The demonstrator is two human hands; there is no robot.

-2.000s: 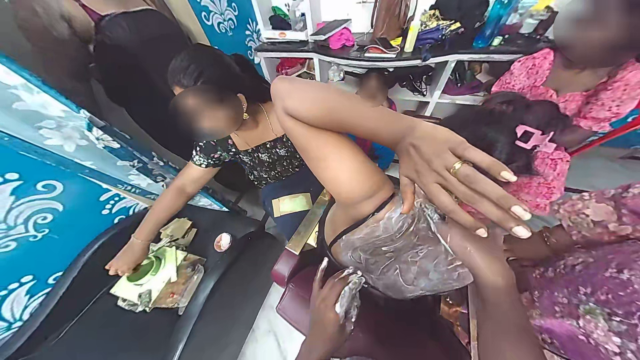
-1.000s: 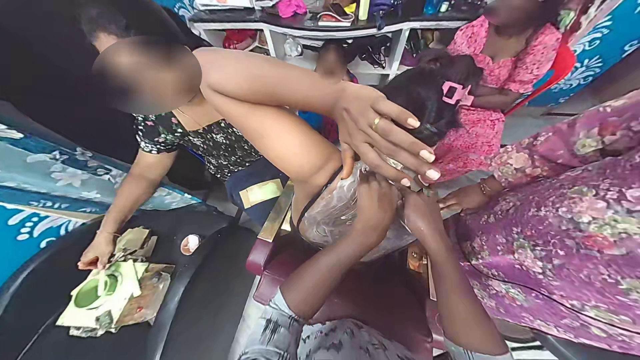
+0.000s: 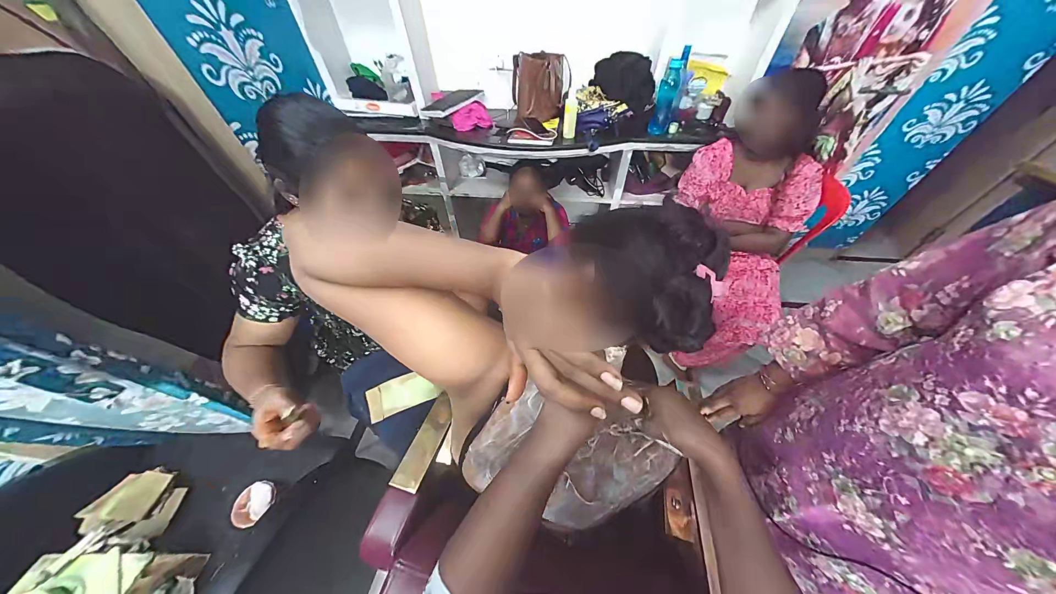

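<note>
My left hand (image 3: 571,414) lies at the upper part of a crumpled clear plastic sheet (image 3: 602,478) that wraps a person's raised limb. Its fingers are mostly hidden behind another person's hand (image 3: 577,379) with pale nails. Close by on the right, my right hand (image 3: 656,408) bends inward at the sheet's upper right edge; its fingertips are hard to make out. A person with a pink hair clip (image 3: 711,280) leans over this spot. What either of my hands grips cannot be told.
Paper strips (image 3: 107,544) and a small tub of white stuff (image 3: 253,503) lie on the black seat at left. A maroon chair armrest (image 3: 392,524) is below. A person in a purple floral garment (image 3: 907,412) stands close at right. Behind is a cluttered shelf counter (image 3: 528,139).
From two seconds ago, my second hand has come to the plastic sheet. The person at left has lifted a hand off the paper strips. The view has shifted upward.
</note>
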